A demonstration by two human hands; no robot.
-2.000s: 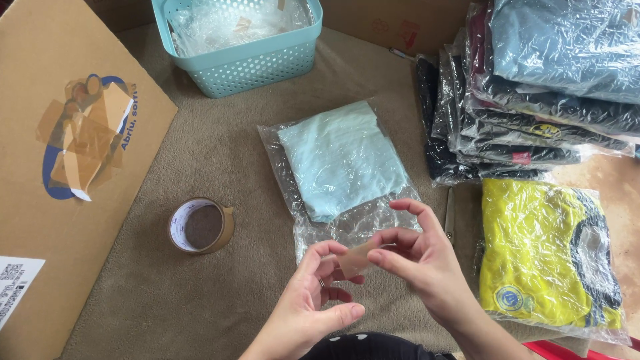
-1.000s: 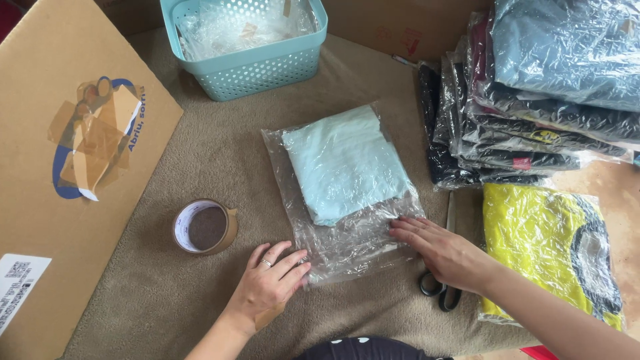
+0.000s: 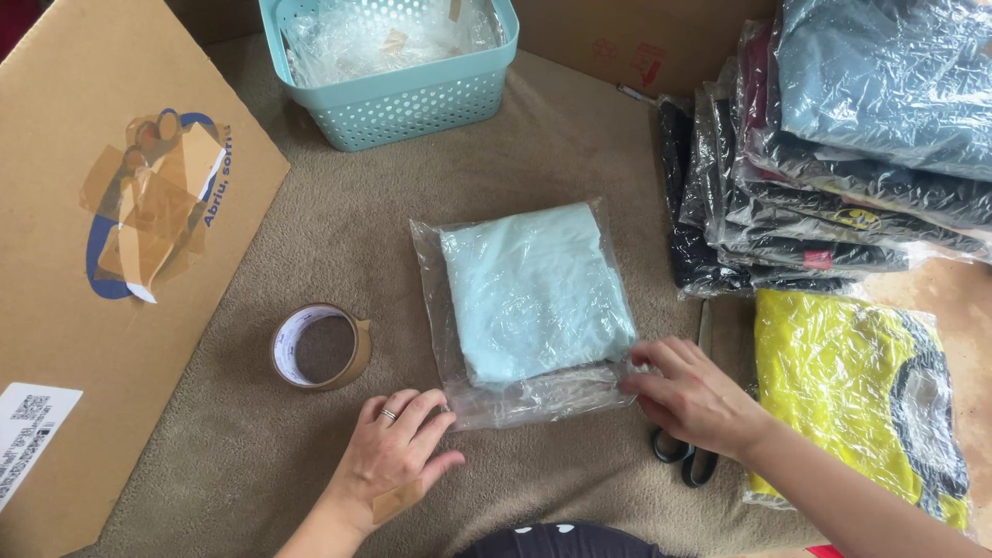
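A folded light blue garment lies in a clear plastic bag, whose near edge is folded over. My right hand pinches that fold at its right end. At the left end of the fold, the fingertips of my left hand touch the plastic; whether they grip it is unclear. A piece of brown tape is stuck near my left wrist. To the left lies a roll of brown packing tape. Scissors with black handles are partly hidden beneath my right hand.
A cardboard box stands at the left, and a teal perforated basket with clear plastic is at the back. Stacked bagged garments fill the back right. A bagged yellow garment lies in front of them. Another cardboard surface is behind.
The tape piece was between my hands and is now on my left wrist area. The bag's near end, earlier spread flat, is folded toward the garment.
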